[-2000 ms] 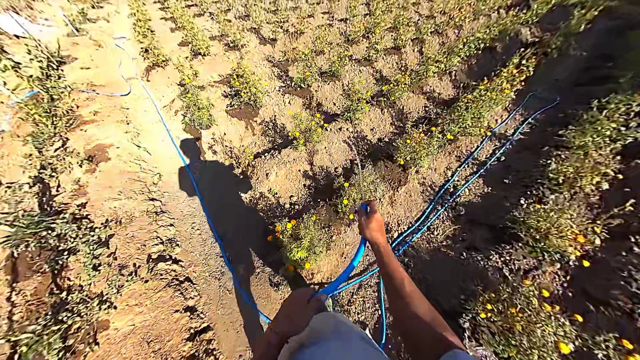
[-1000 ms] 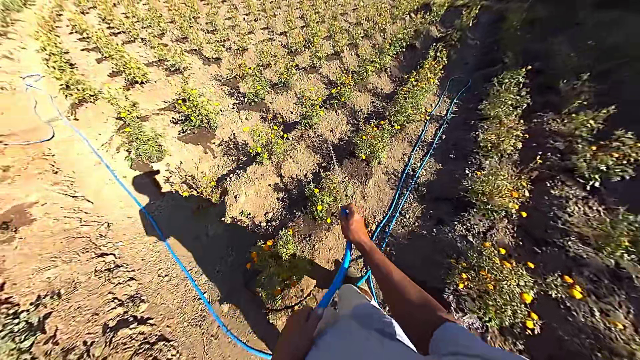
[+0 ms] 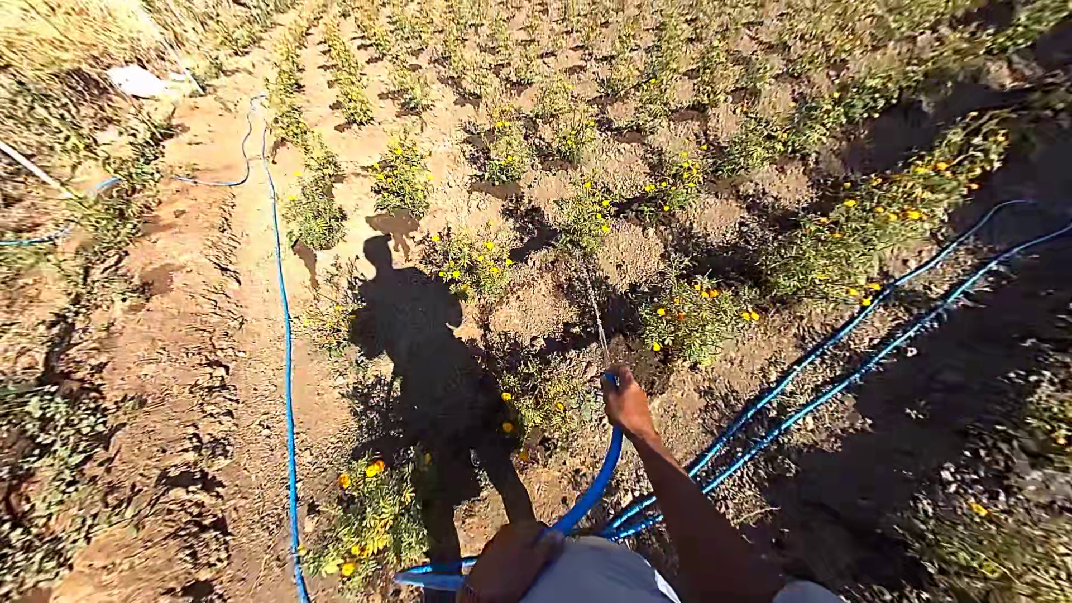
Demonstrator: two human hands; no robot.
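My right hand [image 3: 626,404] grips a blue hose [image 3: 596,490] close to its open end, and a thin stream of water [image 3: 596,310] leaves it toward the soil and plants ahead. Low in the view, close to my body, my left hand [image 3: 512,563] is closed around a lower part of the same hose. A flowering plant [image 3: 697,322] with orange blooms stands just beyond and right of my right hand. Another plant [image 3: 548,398] with yellow flowers grows to its left. A third flowering plant [image 3: 373,519] is left of my left hand.
Two lengths of blue hose [image 3: 808,406] run diagonally over the ground at right. Another blue hose [image 3: 287,352] lies along the dirt path at left. Rows of flowering plants [image 3: 502,155] fill the field ahead. A white object [image 3: 138,81] lies at upper left. My shadow [image 3: 419,335] falls ahead.
The view has shifted noticeably. Both hands keep their hold on the hose, and water still flows from its end.
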